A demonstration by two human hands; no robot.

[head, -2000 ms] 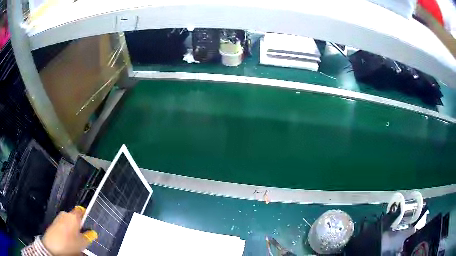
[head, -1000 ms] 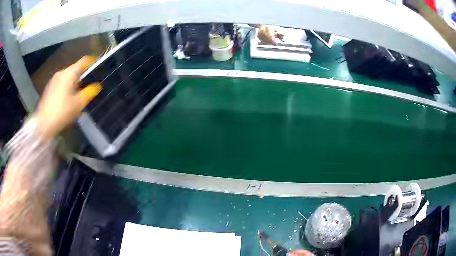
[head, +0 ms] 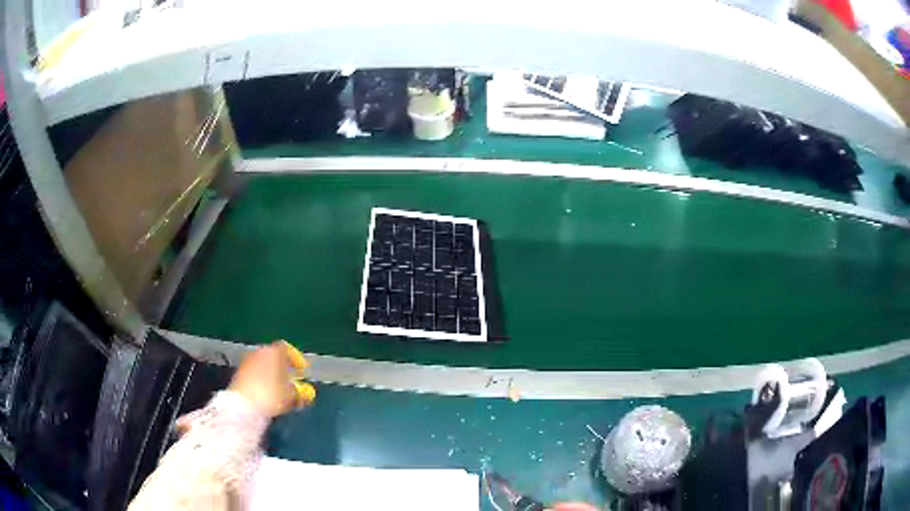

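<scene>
A solar panel (head: 424, 274) lies face up on the green conveyor belt, its dark gridded cells inside a white frame. My left hand (head: 269, 379), with yellow covers on the fingertips, is over the near rail, below and left of the panel. It holds nothing and its fingertips are apart. My right hand (head: 574, 507) shows only as a sliver at the bottom edge, beside a thin dark tool (head: 511, 493); its grip cannot be made out. A white sheet (head: 364, 487) lies at the bottom.
Dark panels (head: 140, 419) stand upright at the left. A grey speckled lump (head: 647, 447), a white reel (head: 790, 397) and a black frame (head: 838, 469) are at the right. A white shelf (head: 449, 50) crosses above the belt. White slabs (head: 544, 118) and black parts (head: 763, 140) lie beyond it.
My left hand carried the panel from the left side over the belt and let it go there, then came back down toward the near rail. My right hand came in at the bottom edge.
</scene>
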